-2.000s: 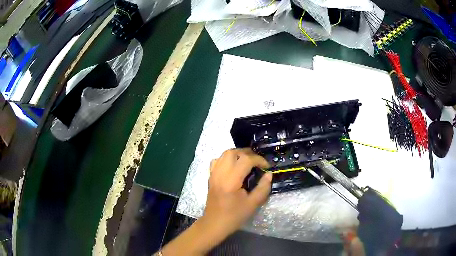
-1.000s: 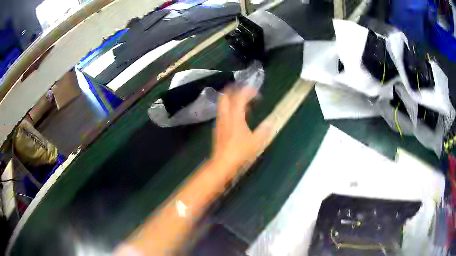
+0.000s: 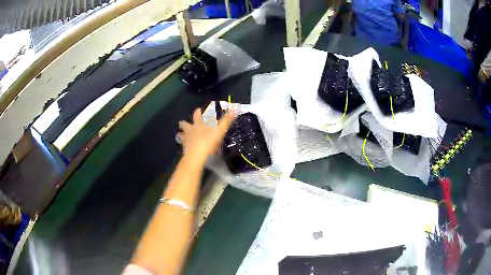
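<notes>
My left hand (image 3: 202, 138) is at the left side of a black plastic housing (image 3: 246, 144) with bubble wrap around it. The thumb reaches over the housing's upper edge and wrap shows between the spread fingers. The housing is over the cream edge rail, its inside showing, with a yellow wire (image 3: 261, 167) trailing right. Another black housing (image 3: 339, 263) lies on the white sheet (image 3: 312, 212), cut off by the bottom edge. My right hand is out of the picture.
Several wrapped housings (image 3: 335, 80) with yellow wires sit at the back right. A dark housing (image 3: 200, 70) stands on the conveyor near a post (image 3: 186, 35). Red wires (image 3: 448, 204) and a connector row (image 3: 452, 151) are at right. A person in blue (image 3: 377, 20) is behind.
My left hand left the housing on the sheet and reached to the conveyor. The wrapped housing there has moved right, over the rail, with its inside now showing. The view has shifted.
</notes>
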